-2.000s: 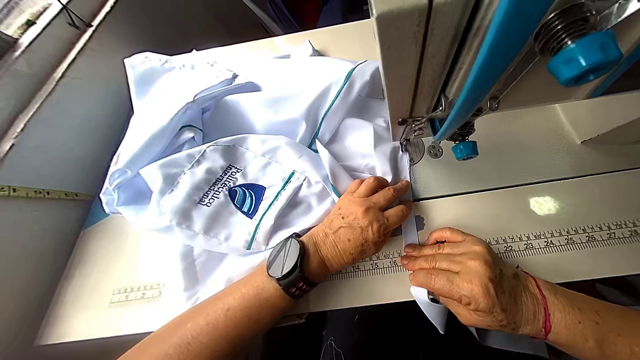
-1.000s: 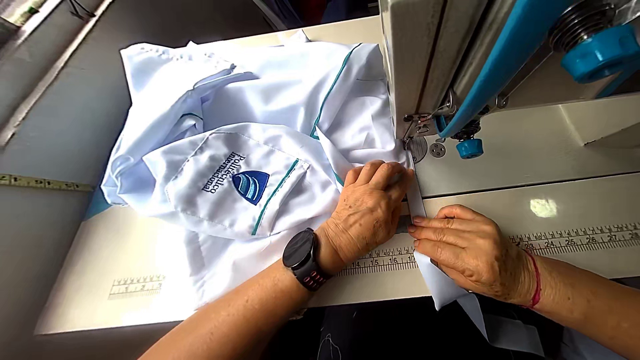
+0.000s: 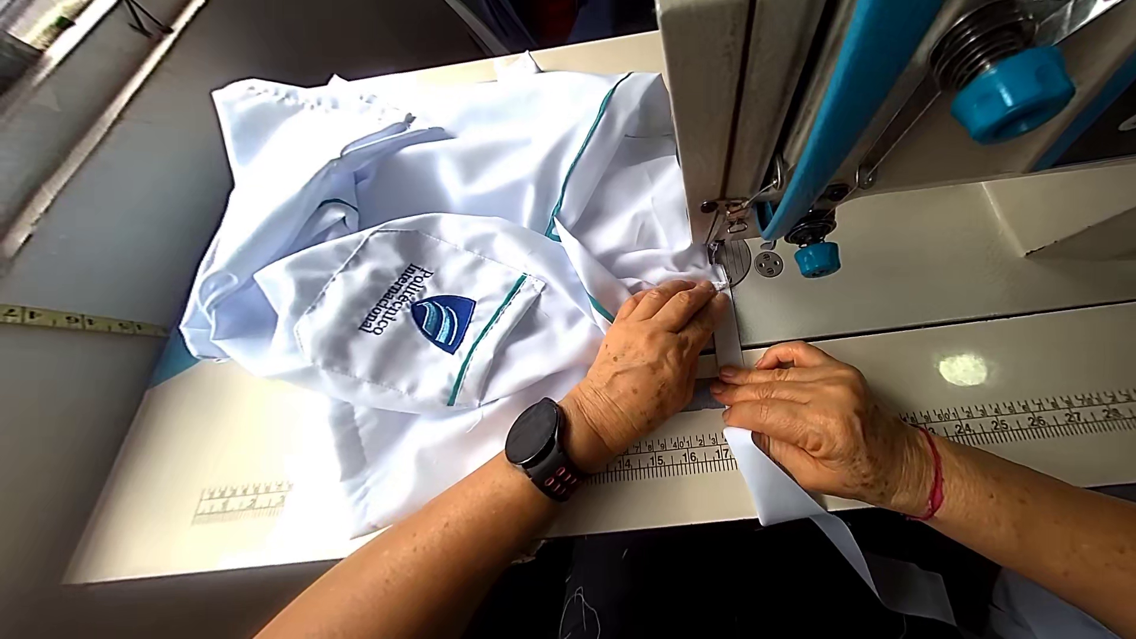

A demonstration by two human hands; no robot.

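A white garment (image 3: 497,160) with teal piping and an embroidered pocket lies bunched left of the sewing machine's presser foot (image 3: 715,253). My left hand (image 3: 657,355) presses its fingertips on the fabric edge just in front of the foot; whether it pinches the cloth cannot be told. A narrow white fabric strip (image 3: 770,479) runs from the foot toward me. My right hand (image 3: 812,417) holds this strip between thumb and fingers, near the table's front, and its loose end hangs over the edge. The needle tip is too small to make out.
The sewing machine head (image 3: 710,98) with blue knobs rises at the upper right. A printed ruler scale (image 3: 1003,422) runs along the table's front part. A yellow tape measure (image 3: 80,319) is on the wall side at left. Dark cloth lies below the table edge.
My right hand has moved slightly away from where it sat on the strip two seconds ago, and more of the strip's tail shows below it. My left hand stays on the fabric near the foot.
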